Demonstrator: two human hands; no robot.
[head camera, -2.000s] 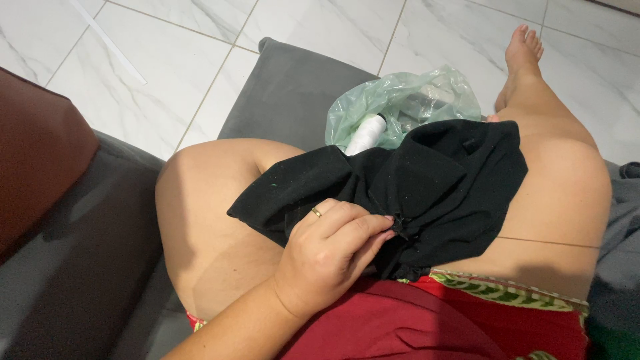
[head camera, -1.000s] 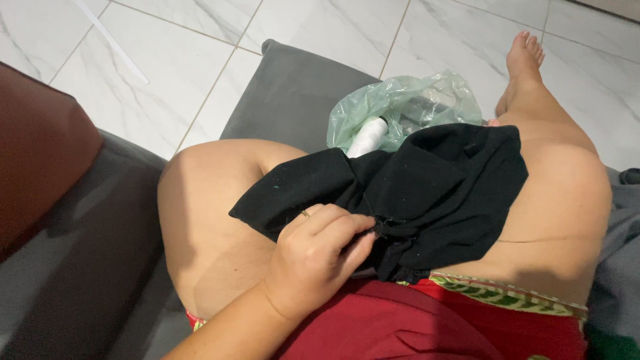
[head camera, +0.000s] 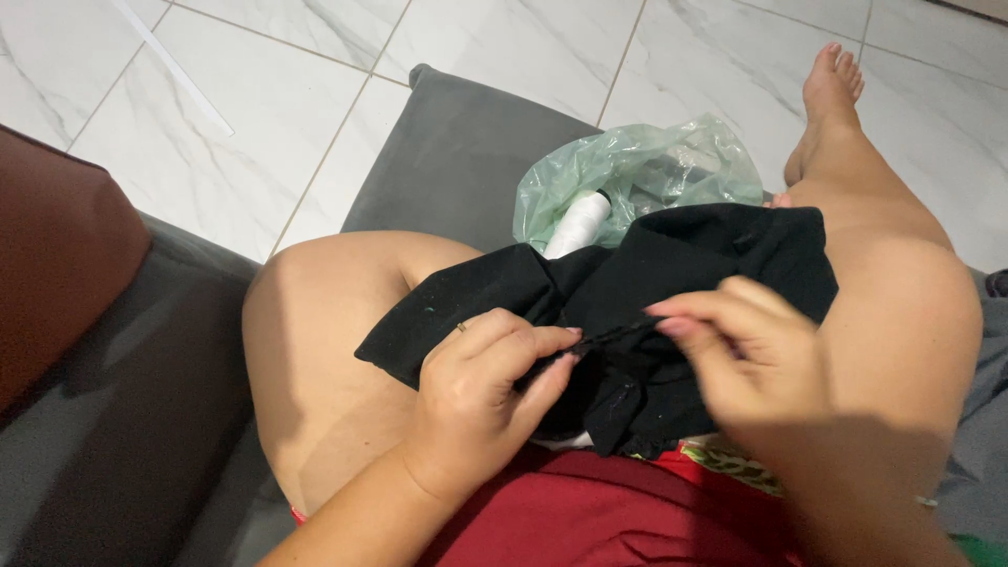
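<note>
A black cloth garment (head camera: 693, 252) lies bunched across my lap. My left hand (head camera: 492, 378), with a ring on one finger, pinches a dark edge or strip of the cloth between thumb and forefinger. Just to its right, my right hand (head camera: 744, 354) has its thumb and forefinger closed on the other end of that strip, which runs taut between the two hands. This hand is slightly blurred. Whether it also holds a needle or thread, I cannot tell. Beyond the cloth, a cone of white thread (head camera: 580, 223) leans in the mouth of a green translucent plastic bag (head camera: 709, 157).
The bag rests on a grey upholstered seat (head camera: 465, 150) ahead of my lap. A brown cushion or armrest (head camera: 63, 260) stands at the left. Marble-look floor tiles (head camera: 260, 102) lie beyond, with a thin white strip (head camera: 181, 75) on them. My bare foot is at the upper right.
My right hand, out of view in both earlier frames, has come in from the right and taken hold of the black cloth's edge. The strip is now stretched between both hands.
</note>
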